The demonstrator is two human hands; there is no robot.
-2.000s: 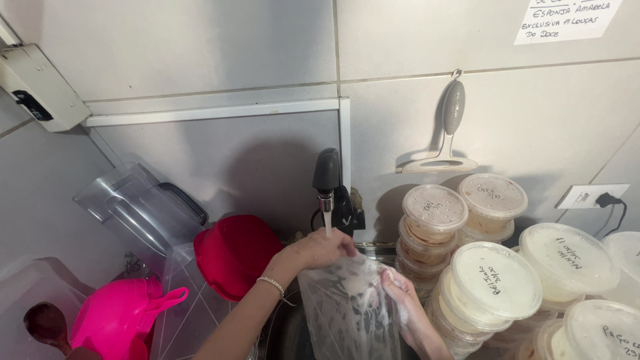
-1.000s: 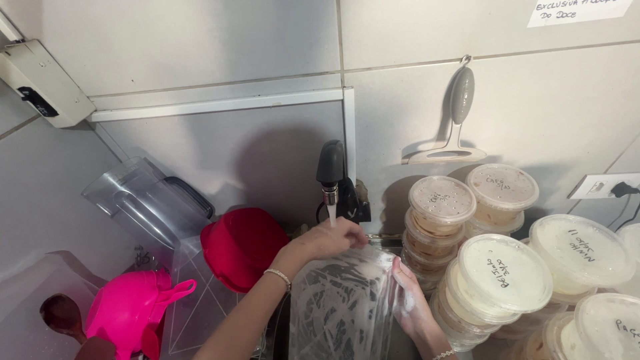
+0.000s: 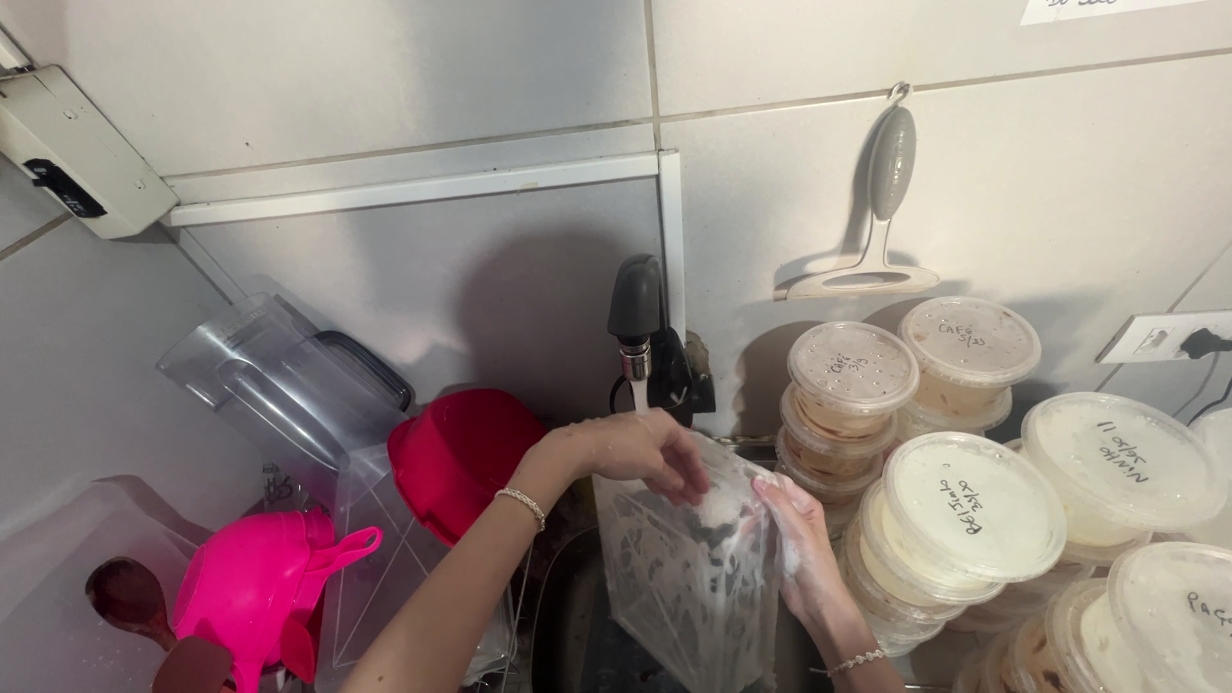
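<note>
A soapy clear plastic container, perhaps a thin-walled box, is tilted over the dark sink basin. My right hand grips its upper right edge, with suds on the fingers. Under the black faucet, my left hand lies over the container's upper edge, its fingers bent and loosely spread against the wet surface. Water runs from the spout onto the back of that hand. Whether the left fingers hold anything is hard to tell.
Left of the sink lean a red bowl, a clear blender jar, a pink colander and a wooden spoon. Stacked lidded tubs crowd the right side. A squeegee hangs on the wall near a socket.
The container has turned and tilted between my hands since one second ago. My left hand has shifted from the stream's side to its edge, with the fingers now bent down over the plastic.
</note>
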